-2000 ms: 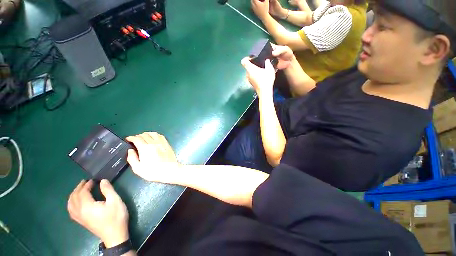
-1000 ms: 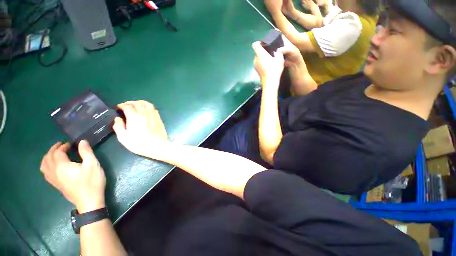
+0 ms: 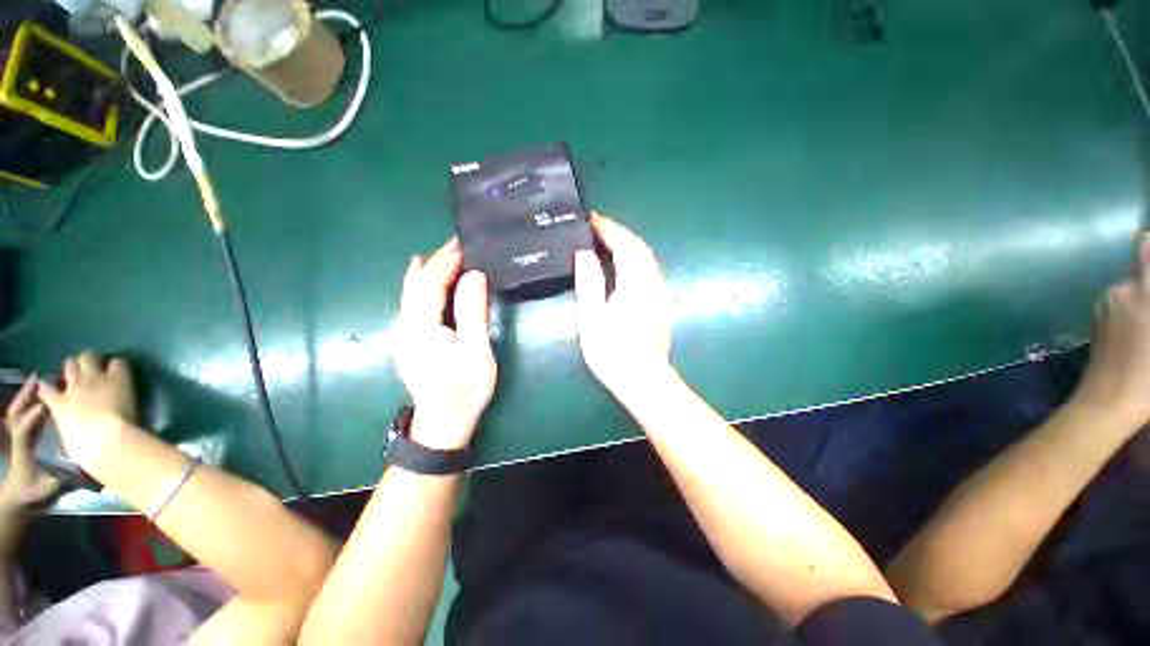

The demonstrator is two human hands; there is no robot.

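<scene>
A black gift box with small pale print and a picture of a device on its face lies on the green bench mat, its lid looking closed. My left hand with a dark wristband is at its lower left edge, thumb and fingers on the side. My right hand is at its lower right edge, thumb at the near corner. The two hands hold the box between them. Its underside is hidden.
A soldering iron with a black cord crosses the bench at the left, beside a brown can, a white cable and a yellow-framed station. Co-workers' arms rest at the left and right.
The view has swung left, so the box and my hands now appear central. The box's lid panel, angled before, now looks flat and closed. Both hands stay on the box.
</scene>
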